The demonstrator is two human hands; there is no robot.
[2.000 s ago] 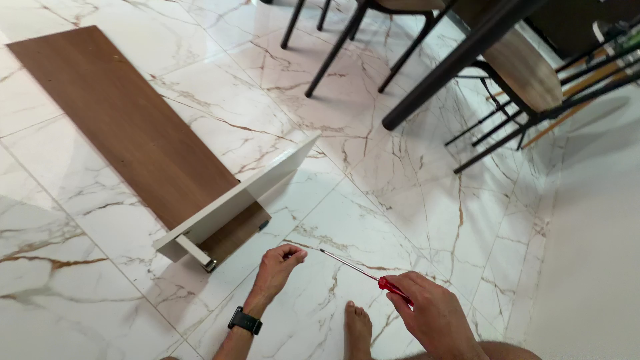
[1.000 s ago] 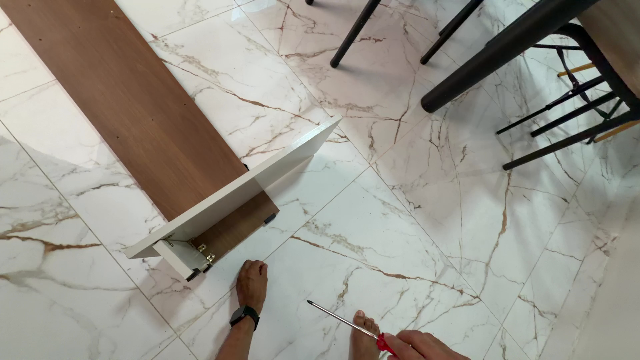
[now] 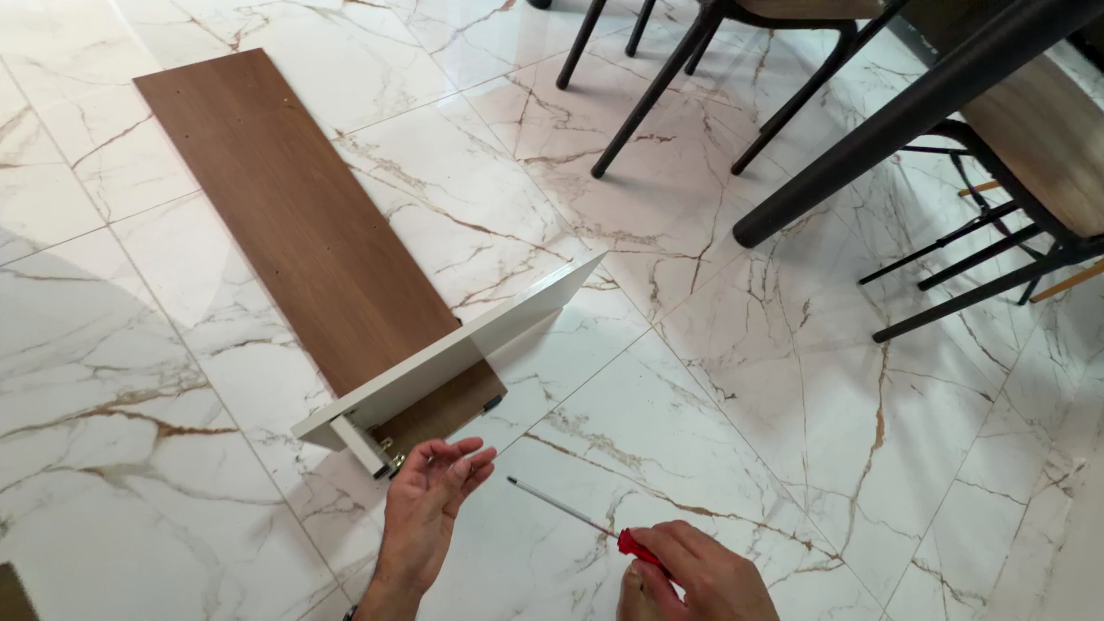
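My right hand [image 3: 699,573] grips the red handle of a screwdriver [image 3: 565,507], whose dark tip points up and left toward my left hand. My left hand [image 3: 435,496] is raised over the floor with its fingers curled; whether something small lies between them cannot be told. Just beyond it, a white panel [image 3: 466,345] stands on edge across a long brown wood-look board [image 3: 302,224] that lies flat. A short white piece [image 3: 358,444] joins the panel's near end, with metal fittings [image 3: 392,457] beside it. A small black part [image 3: 492,404] sits at the board's edge.
Marble-look tiles [image 3: 733,405] cover the floor. A thick black table leg [image 3: 862,147] slants in from the upper right. Chairs with black metal legs [image 3: 655,95] stand at the top, and another chair [image 3: 1035,138] is at the right. A brown corner [image 3: 15,595] shows at the lower left.
My left hand, low beside the white piece one second ago, is now raised with its palm turned up, nearer the screwdriver's tip. The screwdriver stays in my right hand.
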